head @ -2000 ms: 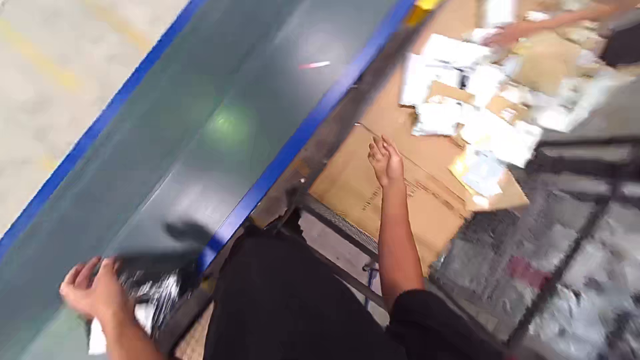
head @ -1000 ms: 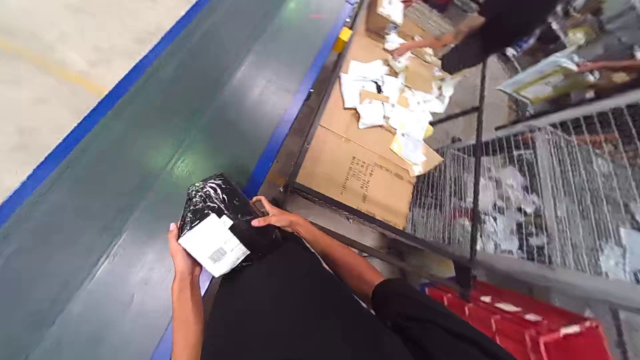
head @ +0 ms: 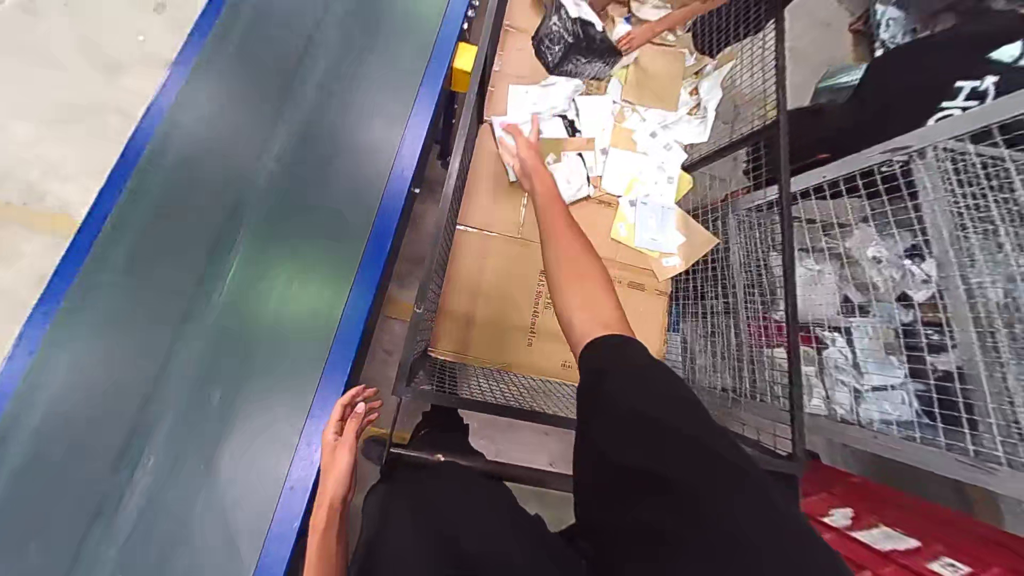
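Note:
My right hand (head: 524, 152) reaches out over the near left edge of a heap of mailing envelopes and packets (head: 632, 160) on a cardboard sheet (head: 488, 296). Its fingers are spread at a white packet (head: 506, 140); whether they touch it I cannot tell. My left hand (head: 349, 424) hangs beside the blue edge of the conveyor belt (head: 264, 264), fingers loosely bent, holding nothing. A black plastic-wrapped parcel (head: 572, 48) lies at the far end of the heap, near another person's hand (head: 638, 37).
The cardboard lies on a metal mesh table (head: 496, 390) alongside the belt. Wire mesh cages (head: 880, 280) with bagged packets stand on the right. Another person in black clothing (head: 904, 88) is behind them. Red containers (head: 904, 520) are at the lower right.
The black parcel that both my hands held a second ago is out of them, and a black parcel lies at the heap's far end. My right hand has moved forward to the heap. The view has shifted.

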